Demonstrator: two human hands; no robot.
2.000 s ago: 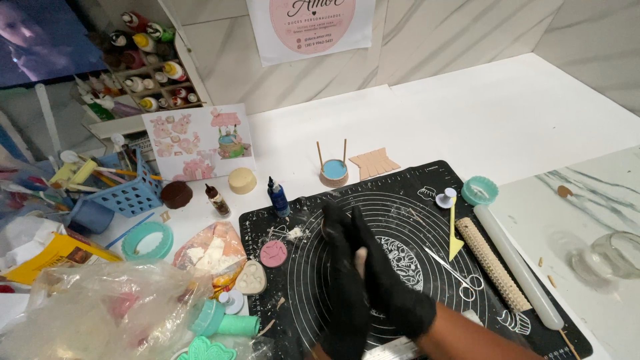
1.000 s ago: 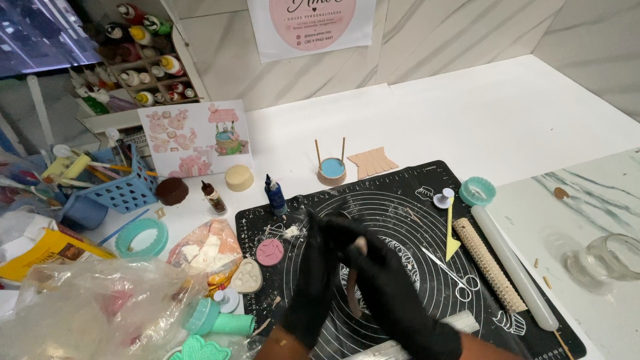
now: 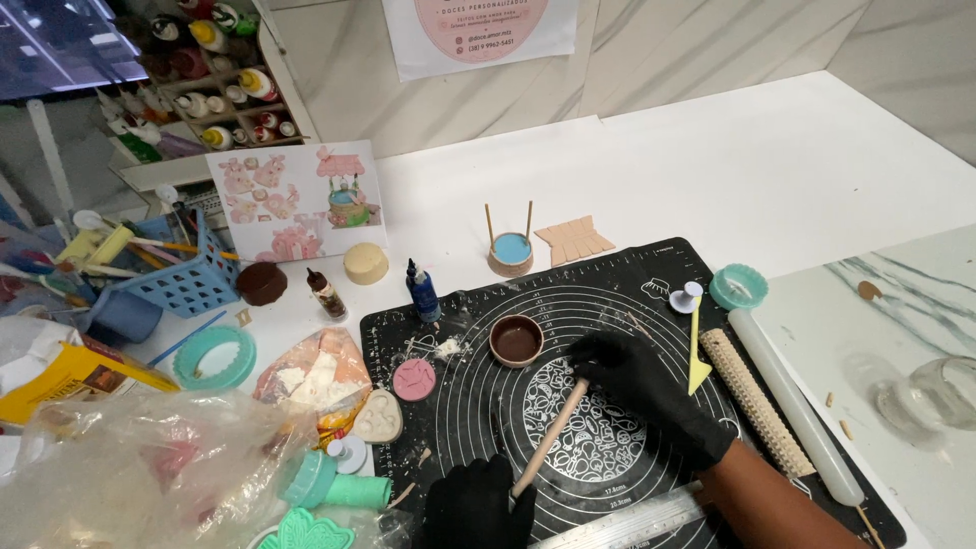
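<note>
A thin beige roll of paste (image 3: 550, 438) slants over the black silicone mat (image 3: 465, 366). My left hand (image 3: 479, 503), in a black glove, holds its lower end near the bottom edge. At the upper end my right hand (image 3: 640, 381), also gloved in black, pinches the roll with its fingertips. Just left of the right fingers stands a small round cup with a dark brown inside (image 3: 516, 341). Behind the mat are a little well-like piece (image 3: 511, 254) with a blue top and two upright sticks, and a flat beige slatted piece (image 3: 574, 241).
A metal ruler (image 3: 633, 518) lies by my right forearm. Rightward are a yellow tool (image 3: 697, 354), a textured roller (image 3: 755, 400) and a white rolling pin (image 3: 797, 412). Leftward stand a blue dropper bottle (image 3: 422, 291), a pink disc (image 3: 414, 379), a plastic bag (image 3: 152, 473) and a blue basket (image 3: 183, 267).
My hands were close together over the mat; now they are apart, with the roll stretched between them. The brown-lined cup, not visible earlier, now shows.
</note>
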